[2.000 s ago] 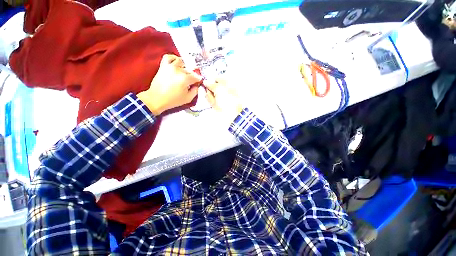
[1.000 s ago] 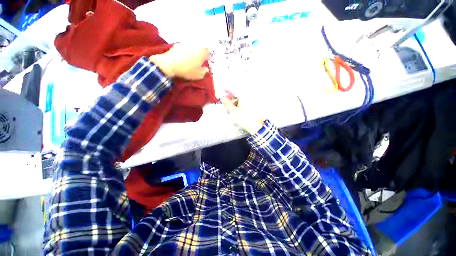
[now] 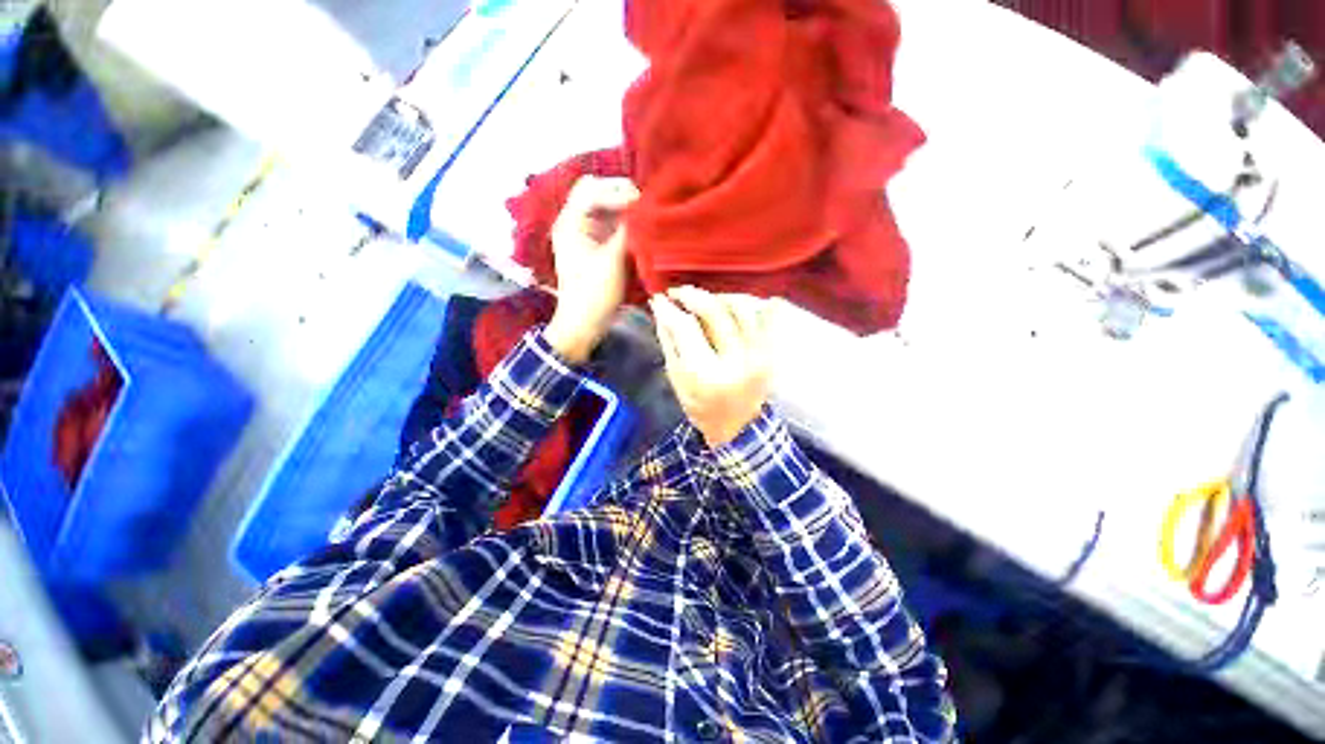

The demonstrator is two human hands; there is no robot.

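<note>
The rust-red knit fabric [image 3: 785, 160] lies in a heap on the white table, part of it hanging over the front edge. My left hand [image 3: 589, 262] is at the fabric's left side, fingers curled on its edge. My right hand [image 3: 715, 349] is at the fabric's lower edge, its fingertips pinching the cloth close to my left hand. The fingertips are partly hidden in the folds.
Scissors with yellow and orange-red loops [image 3: 1224, 547] lie at the table's right, beside dark blue cord [image 3: 1253, 618]. The machine's metal parts [image 3: 1126, 298] are at upper right. Blue bins [image 3: 342, 422] with red cloth stand below at left. The white table [image 3: 959, 422] has a front edge.
The view has turned left, so the machine and scissors now sit farther right. The fabric and both hands have moved away from the needle area to the table's front edge. The hands are closer together.
</note>
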